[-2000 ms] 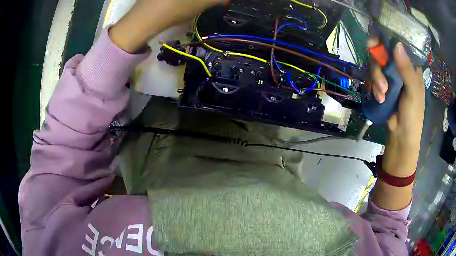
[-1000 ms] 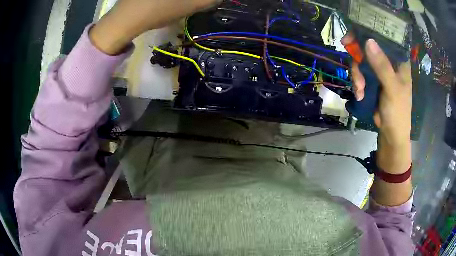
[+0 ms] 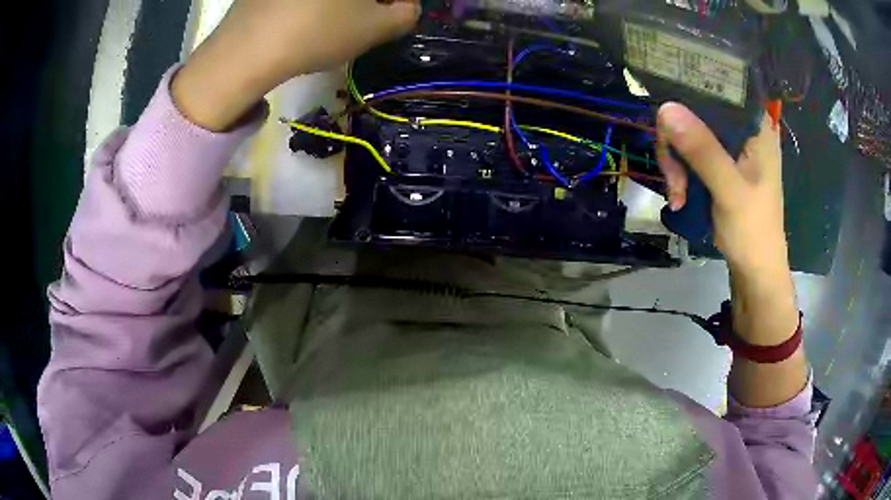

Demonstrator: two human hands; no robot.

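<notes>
The black socket strip housing lies across the bench in front of me. A yellow earth wire sticks out at its left, and blue neutral wire and brown live wire loop over it. My right hand grips the dark blue soldering gun by its handle, and its labelled body points left over the housing's far side. My left hand reaches over the far left of the housing, fingers bent at the top edge. What its fingertips hold is cut off or too dark to tell.
The white work board shows beside and under the housing. A thin black cord runs across my apron to the red wrist band on my right wrist. A dark green mat lies at the right.
The soldering gun has turned and moved left, so its body now lies over the housing's far right side. My left hand has shifted slightly left.
</notes>
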